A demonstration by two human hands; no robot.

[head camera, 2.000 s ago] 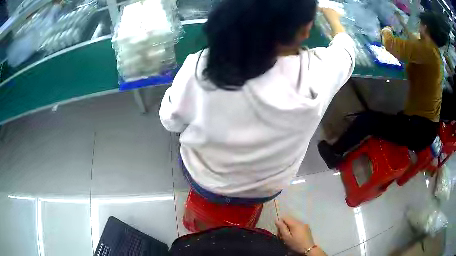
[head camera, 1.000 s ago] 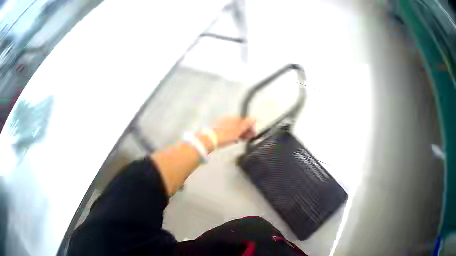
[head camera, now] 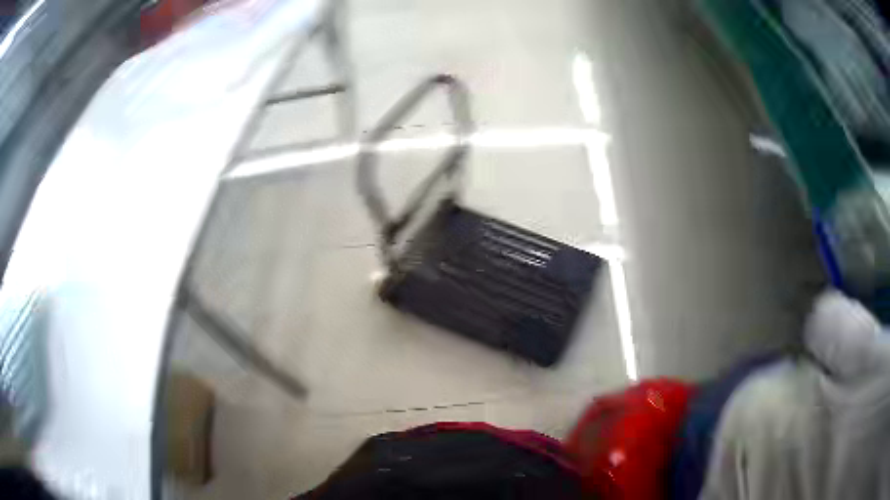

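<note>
A black ribbed folding cart or step (head camera: 498, 283) lies on the pale tiled floor in front of me. Its looped grey-black handle (head camera: 366, 176) extends up and left from the platform. No hand touches it. Neither of my hands can be made out in the picture. The black apron with red edging (head camera: 449, 469) shows at the bottom edge. The view is blurred.
A white-topped table (head camera: 107, 195) with metal legs stands at the left, a brown carton (head camera: 190, 428) under it. A green-topped bench (head camera: 781, 88) with a blue-edged tray (head camera: 827, 249) is at the right. A red stool (head camera: 629, 439) and a seated person's pale clothing (head camera: 790, 430) are at the lower right.
My left hand has left the cart handle and gone out of view. The view has turned, so the cart appears further left and the red stool and seated person have come into view.
</note>
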